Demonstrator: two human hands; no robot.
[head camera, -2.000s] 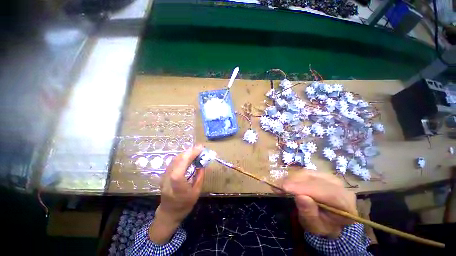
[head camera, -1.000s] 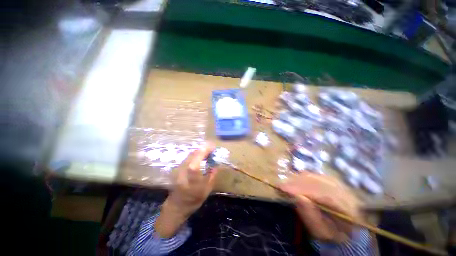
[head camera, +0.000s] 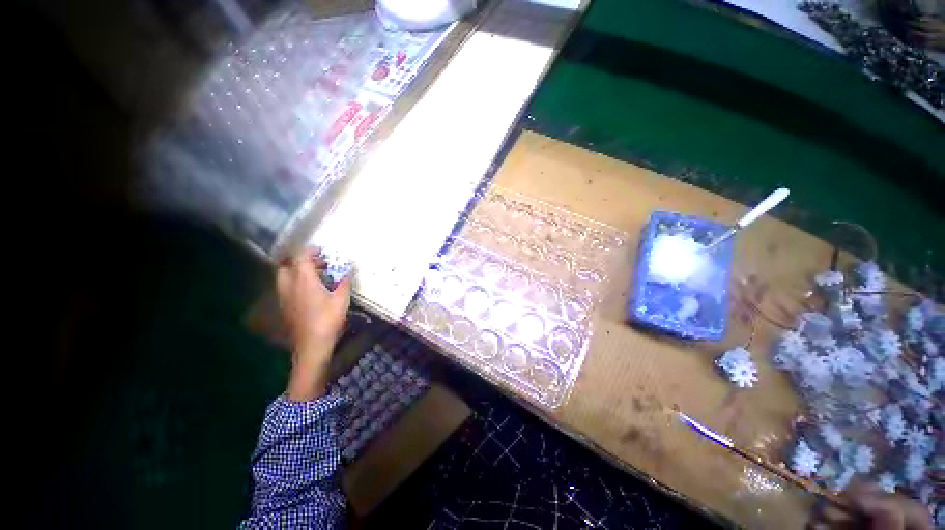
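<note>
My left hand (head camera: 313, 311) is at the near end of the bright white strip, its fingers around a small motor (head camera: 334, 271) with a white toothed face. My right hand (head camera: 881, 512) is cut off by the lower right edge and dim; it holds the long brush (head camera: 741, 448), whose pale tip points up-left over the board. The blue grease tub (head camera: 679, 329) holds white paste (head camera: 676, 259) and a white-handled spatula (head camera: 764, 207). A heap of motors (head camera: 860, 362) lies at the right, with a single motor (head camera: 739, 366) beside it.
A clear blister tray (head camera: 508, 311) lies between the white strip (head camera: 446, 135) and the tub. Clear plastic sheets (head camera: 269, 114) are at the upper left. A box of round parts (head camera: 383, 399) sits below the bench edge. The green surface (head camera: 663, 114) runs behind.
The view has swung left. My left hand has moved away from the brush tip to the white strip's near end with the motor. The brush no longer touches the motor.
</note>
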